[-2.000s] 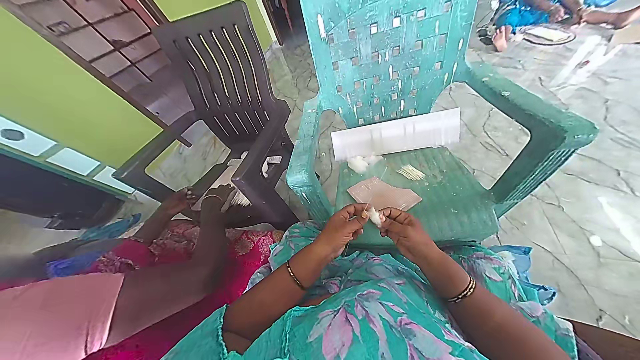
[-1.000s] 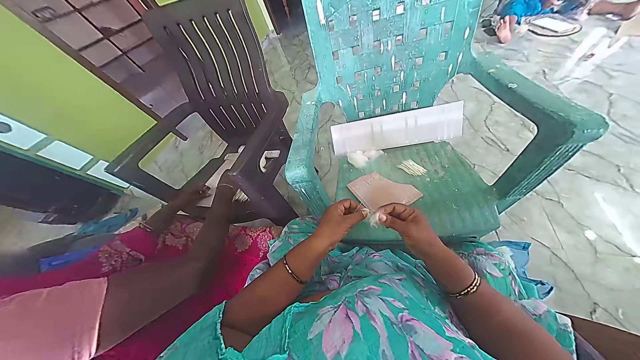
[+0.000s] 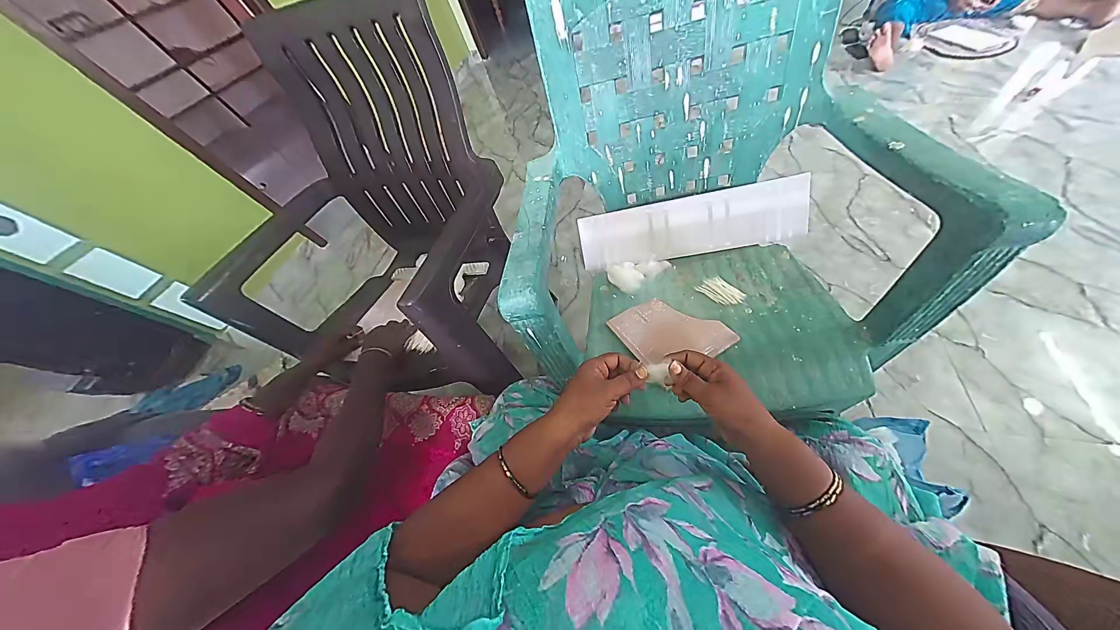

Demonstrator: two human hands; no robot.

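A small tuft of white cotton (image 3: 658,374) is stretched between my left hand (image 3: 604,389) and my right hand (image 3: 713,391), pinched by thumb and fingers on each side. Both hands are over the front edge of a green plastic chair's seat (image 3: 814,350). Just beyond them a flat pinkish-brown piece (image 3: 674,331), maybe tile or board, lies on the seat. Behind it are white cotton clumps (image 3: 632,276) and, to their right, a small pile of thin whitish sticks or wicks (image 3: 720,290). A long white sheet or strip (image 3: 696,219) leans upright at the seat's back.
The green chair's armrest (image 3: 945,175) rises at the right. At the left stands a dark brown plastic chair (image 3: 385,114), where another person's hands (image 3: 385,339) are busy by similar thin white pieces. Another person's hand (image 3: 884,48) shows near a round tray (image 3: 971,37) on the floor.
The cotton between my fingers stood more upright two seconds ago, hung as a loose tuft one second ago, and now spans between both hands.
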